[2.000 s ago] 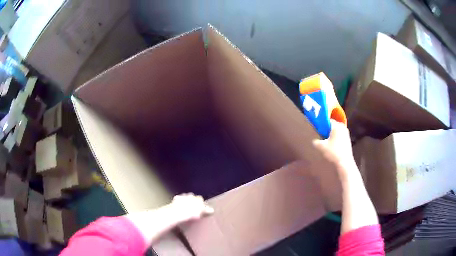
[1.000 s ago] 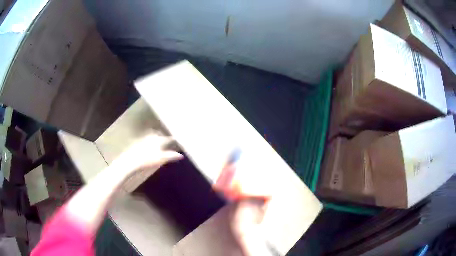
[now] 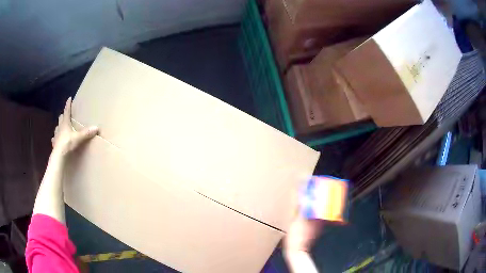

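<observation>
A large brown carton [image 3: 176, 160] lies in front of me with its top flaps closed, meeting at a centre line that gapes slightly toward the right. My left hand [image 3: 69, 133] presses on the carton's left end, thumb over the seam and fingers over the edge. My right hand [image 3: 302, 237] is at the carton's right end, at the seam. It holds the orange and blue tape gun [image 3: 324, 199], which is blurred. I cannot tell whether tape touches the board.
A green slatted crate [image 3: 266, 80] at upper right holds cartons [image 3: 325, 85]. A stack of flat carton blanks [image 3: 421, 128] stands right of it. Another carton [image 3: 434, 213] is at lower right. Yellow-black floor tape [image 3: 114, 256] shows below. A pale wall [image 3: 106, 32] is behind.
The carton's open flaps are now folded shut. My left hand has moved to its left end, and my right hand with the tape gun to its right end. The view has turned right.
</observation>
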